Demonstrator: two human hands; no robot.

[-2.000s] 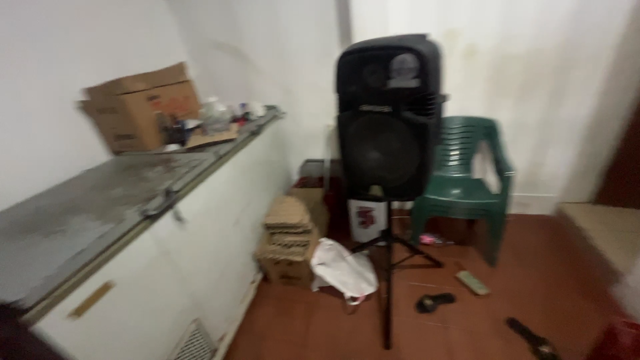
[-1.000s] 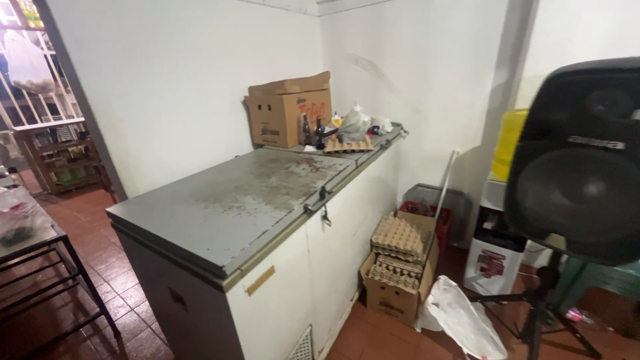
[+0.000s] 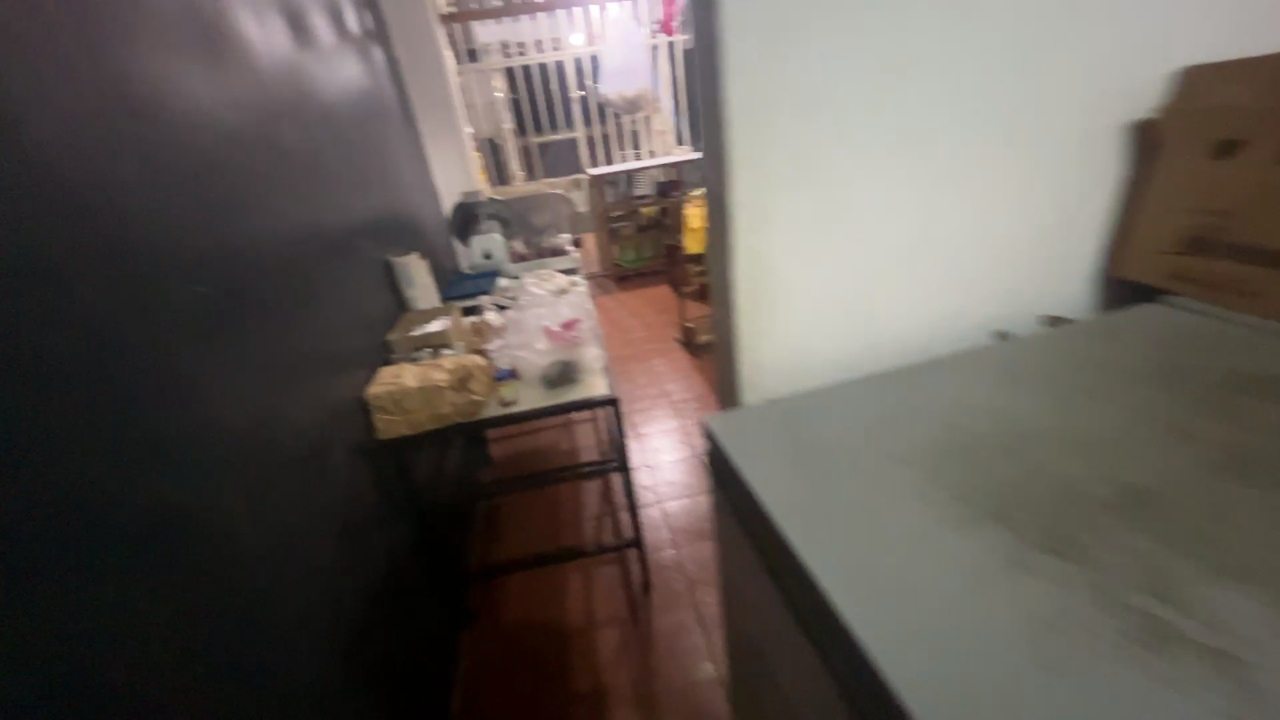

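Observation:
Neither my left hand nor my right hand shows in the head view. The grey lid of a chest freezer [image 3: 1000,480] fills the lower right, its surface stained and worn. A cardboard box [image 3: 1210,200] stands at its far end, cut off by the right edge. Left of the freezer, past a gap of floor, is a table with a dark metal frame [image 3: 560,408]. On it lie a crumpled brown paper bag [image 3: 430,395], clear plastic bags [image 3: 545,325] and an open carton [image 3: 425,330]. The picture is blurred.
A dark, glossy upright surface [image 3: 200,300] takes up the left side. Red tiled floor [image 3: 670,450] runs between table and freezer, through a doorway beside a white wall [image 3: 900,180]. Beyond are a shelf unit [image 3: 640,225], a yellow item [image 3: 694,222] and a white barred window grille [image 3: 560,110].
The view has swung far to the left. The loudspeaker and egg trays seen before are out of view, while the table and doorway are now nearer the middle.

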